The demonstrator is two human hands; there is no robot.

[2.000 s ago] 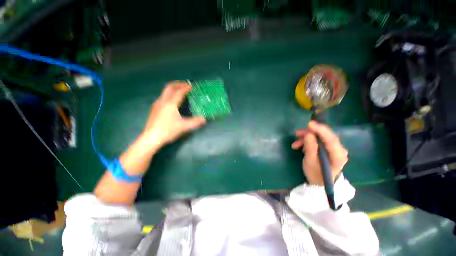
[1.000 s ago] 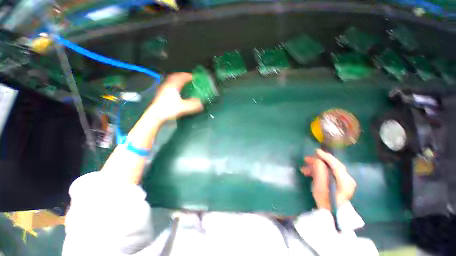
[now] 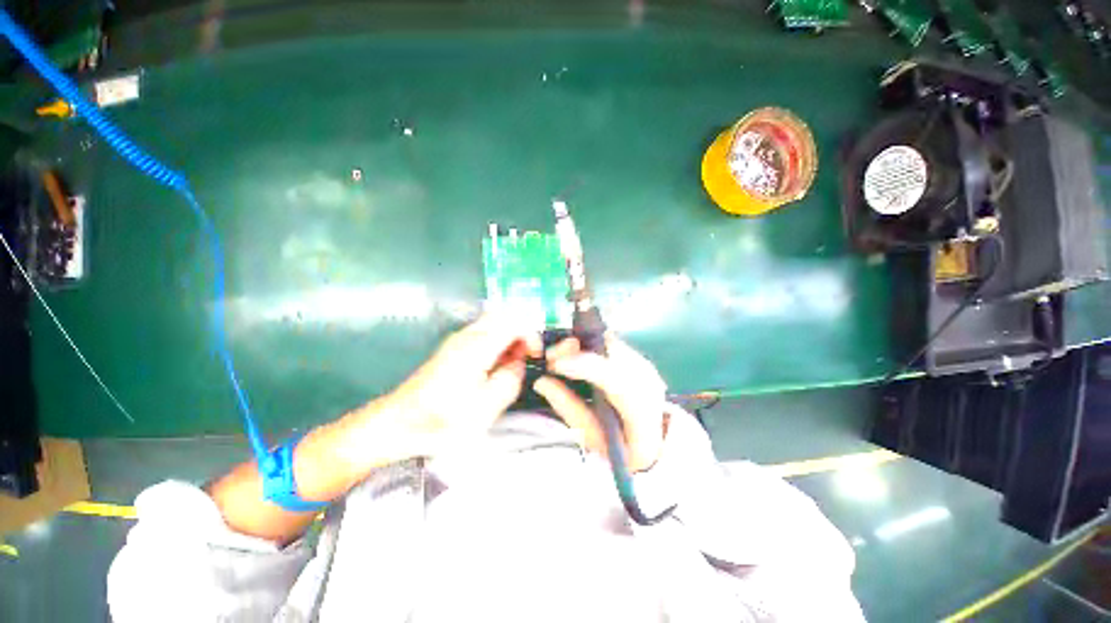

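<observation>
A bright green circuit board (image 3: pixel 525 270) is in front of me near the middle of the mat, with small pale stubs along its far edge. My left hand (image 3: pixel 487 365) holds the board at its near edge; the fingertips are partly hidden. My right hand (image 3: pixel 615 396) holds the soldering iron (image 3: pixel 578 274) with its black handle between the fingers. The silver barrel lies along the board's right side and points away from me. The right fingertips are close to the left ones at the board's near edge; whether they touch the board is unclear.
A yellow tub with tangled metal (image 3: pixel 758 162) stands right of the board. A black fan box (image 3: pixel 895 180) is farther right. A blue coiled cord (image 3: pixel 134 144) runs from the blue wrist strap (image 3: pixel 280 476) to the upper left. More green boards (image 3: pixel 814 12) lie at the far right edge.
The left hand has brought the board from the far left to near my body. The right hand has moved left from the tub with the iron to beside the board. The view has shifted.
</observation>
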